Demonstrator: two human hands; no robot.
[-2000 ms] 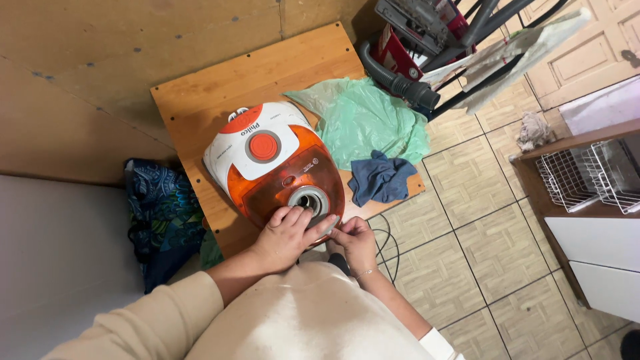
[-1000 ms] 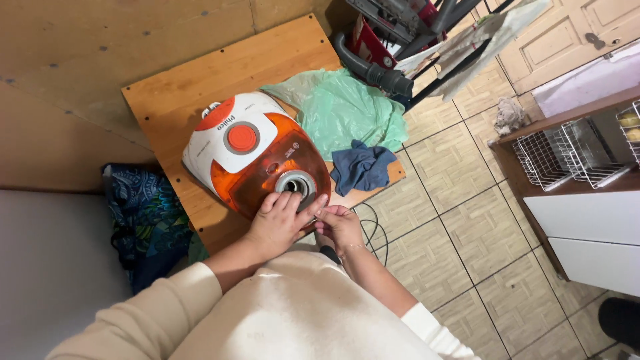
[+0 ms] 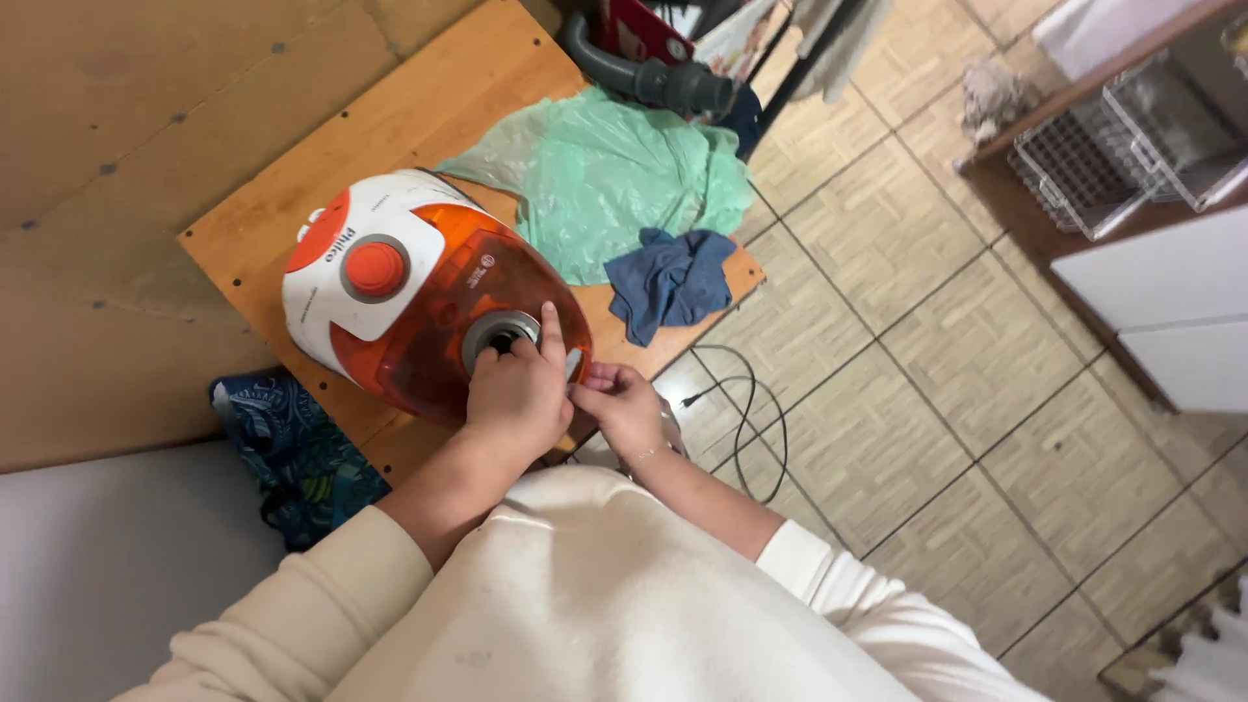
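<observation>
A white and orange Philco canister vacuum cleaner (image 3: 429,283) lies on a wooden board table, its round orange knob facing up. My left hand (image 3: 519,390) rests on the grey ring of the hose inlet (image 3: 483,336), some fingertips curled into the dark opening and the index finger stretched along its right side. My right hand (image 3: 621,405) is at the cleaner's front edge, thumb and fingers pinched close together; whether something small is between them cannot be made out. A green plastic bag (image 3: 624,185) and a blue cloth (image 3: 673,281) lie beside the cleaner.
A grey hose end (image 3: 673,86) hangs over the table's far corner (image 3: 517,39). A black cable (image 3: 751,390) with a plug loops on the tiled floor (image 3: 907,390). A patterned blue bag (image 3: 292,448) stands left of the table; a cabinet with wire baskets (image 3: 1082,166) is at right.
My left index finger has straightened along the inlet ring, where the fingers were bent together before. My right hand stays by the front edge. The view has shifted.
</observation>
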